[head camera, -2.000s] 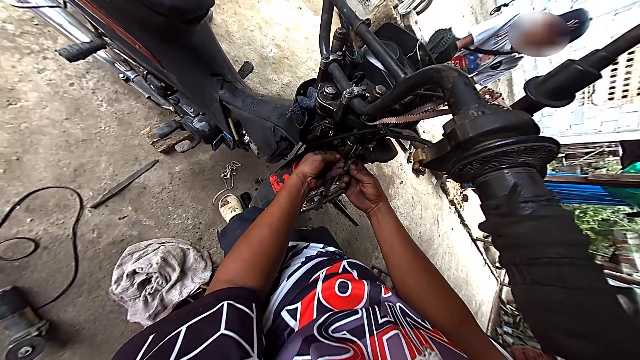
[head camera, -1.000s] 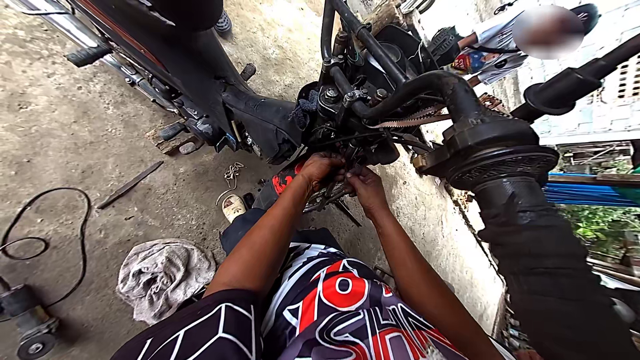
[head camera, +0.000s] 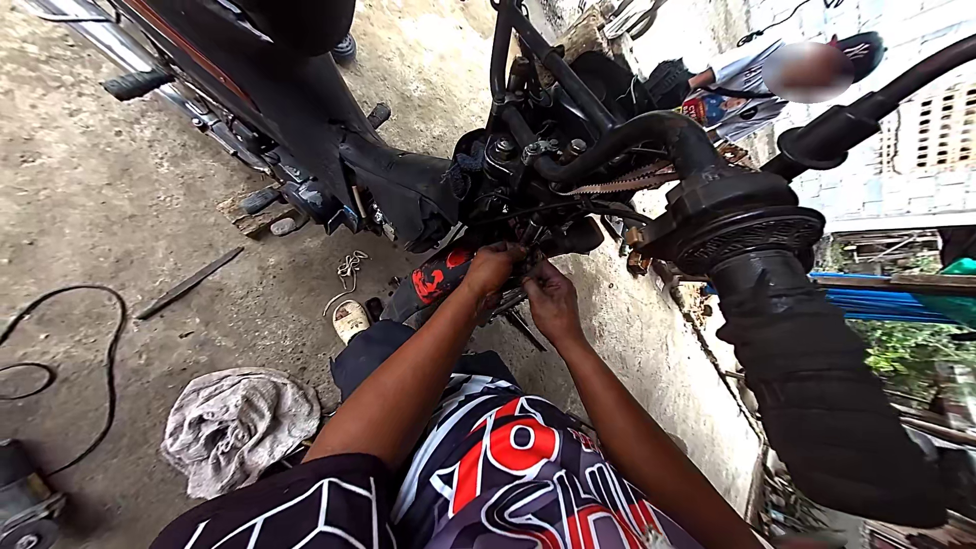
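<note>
Both of my hands are at the front of a motorcycle, below its black handlebar (head camera: 621, 145). My left hand (head camera: 496, 268) has its fingertips bunched against small dark parts near the fork area. Close beside it, my right hand (head camera: 550, 296) has thumb and fingers bent at the same spot. What the fingertips touch is too small and dark to tell. A black and red part (head camera: 438, 278) lies just left of my left hand. The wrapped black handlebar grip (head camera: 820, 374) looms large at the right.
On the concrete floor are a grey rag (head camera: 240, 431), a long flat metal bar (head camera: 191, 282), a thin cord (head camera: 351, 271), a power tool (head camera: 27, 496) with a black cable (head camera: 114, 366), and wood under the motorcycle (head camera: 255, 217). A person (head camera: 751, 84) is beyond the handlebar.
My hands have stayed at the same spot under the handlebar, with only small shifts of the fingers. The person beyond has moved slightly.
</note>
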